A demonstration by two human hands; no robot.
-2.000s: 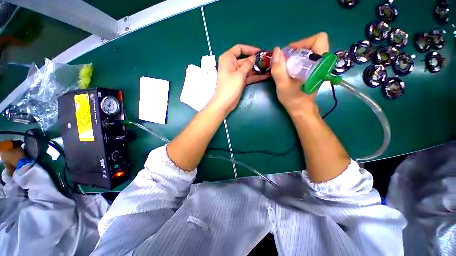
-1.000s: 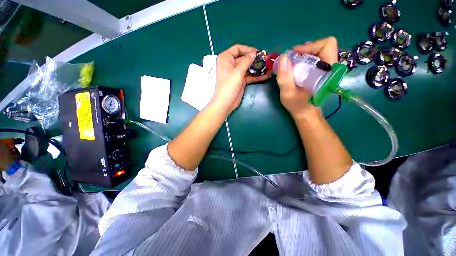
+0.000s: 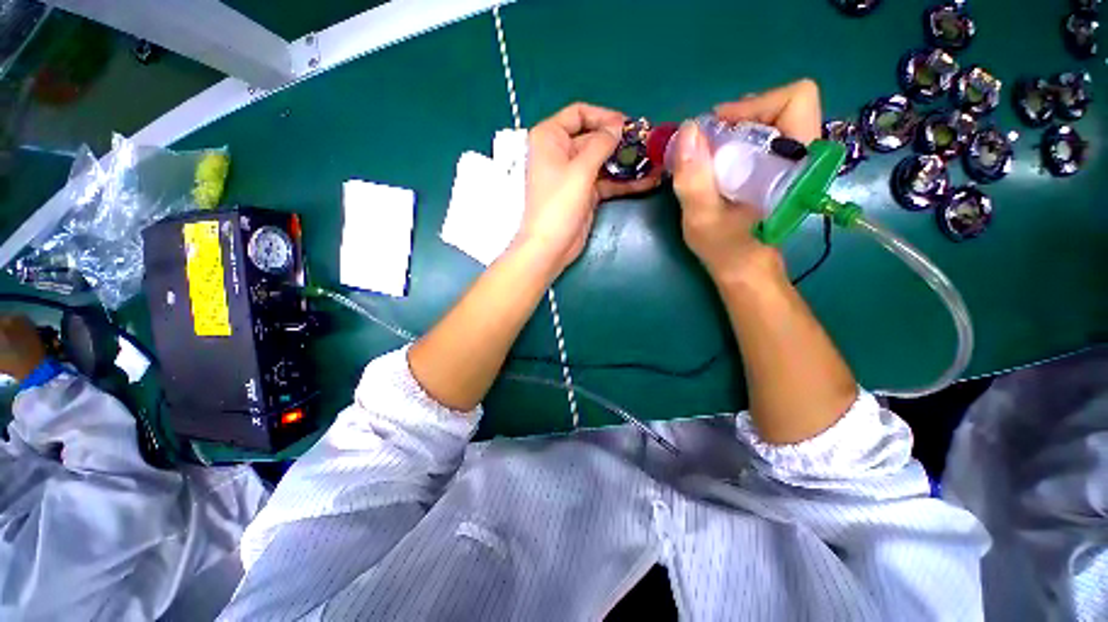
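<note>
My left hand (image 3: 561,182) holds a small round housing (image 3: 631,152) with a dark, shiny ring between thumb and fingers. My right hand (image 3: 717,201) is closed around a clear dispensing syringe (image 3: 747,168) with pale contents. Its red tip (image 3: 661,143) points left and is right at the housing; whether it touches cannot be told. A green adapter cap (image 3: 804,194) sits on the rear of the syringe, and a clear air hose (image 3: 942,286) curves down from it.
More round housings (image 3: 945,133) lie in a cluster at the upper right. White tissue (image 3: 484,209) and a white card (image 3: 376,238) lie left of my left hand. A black controller (image 3: 216,316) and clear plastic bag (image 3: 109,225) stand further left. A person's hand (image 3: 21,346) shows at the left edge.
The syringe and my right hand have shifted slightly right since the first frame, and the syringe's angle has changed. The housing remains in my left hand. The neighbour's hand has moved.
</note>
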